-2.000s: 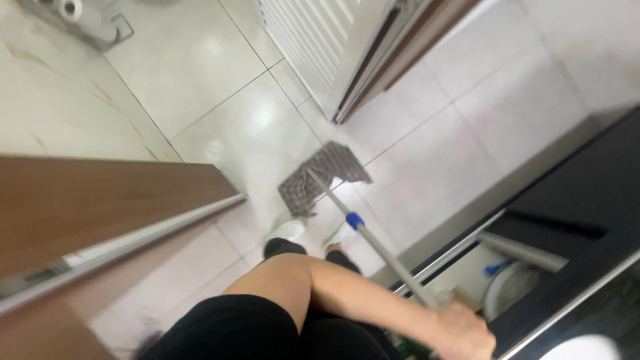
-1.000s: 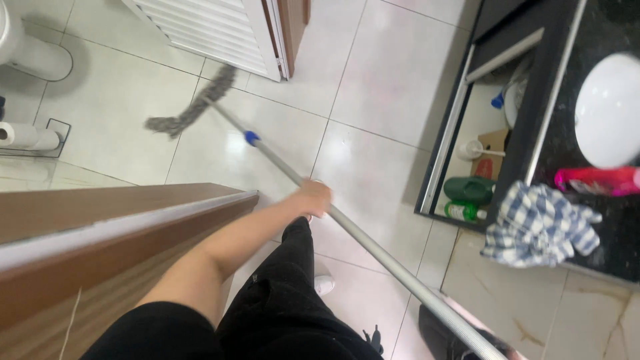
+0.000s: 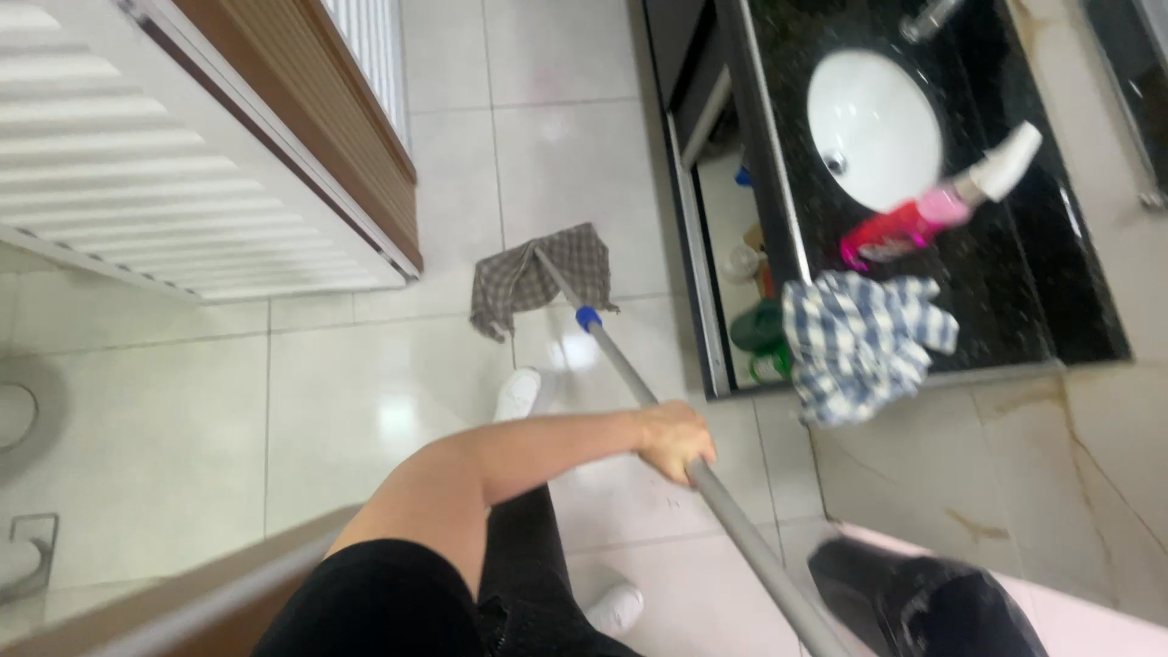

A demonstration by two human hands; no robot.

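My left hand (image 3: 675,442) is closed around the grey pole (image 3: 757,557) of a floor mop, which slants from the lower right up to the middle. At the pole's far end, past a blue collar (image 3: 589,318), a brown checked cloth (image 3: 547,274) lies spread on the tiled floor, beyond my white shoe (image 3: 519,394). My right hand is out of view; the near end of the pole runs off the bottom edge.
On the right stands a black stone counter (image 3: 985,301) with a white basin (image 3: 874,128), a pink-red spray bottle (image 3: 899,233) and a blue-white checked cloth (image 3: 862,347). Bottles stand in its open cabinet. A louvered door (image 3: 182,164) is at left, a black bag-like thing (image 3: 922,598) lower right.
The mop cloth has moved from beside the louvered door toward the counter cabinet, and it lies more spread out. My left hand stays on the pole. The view has shifted.
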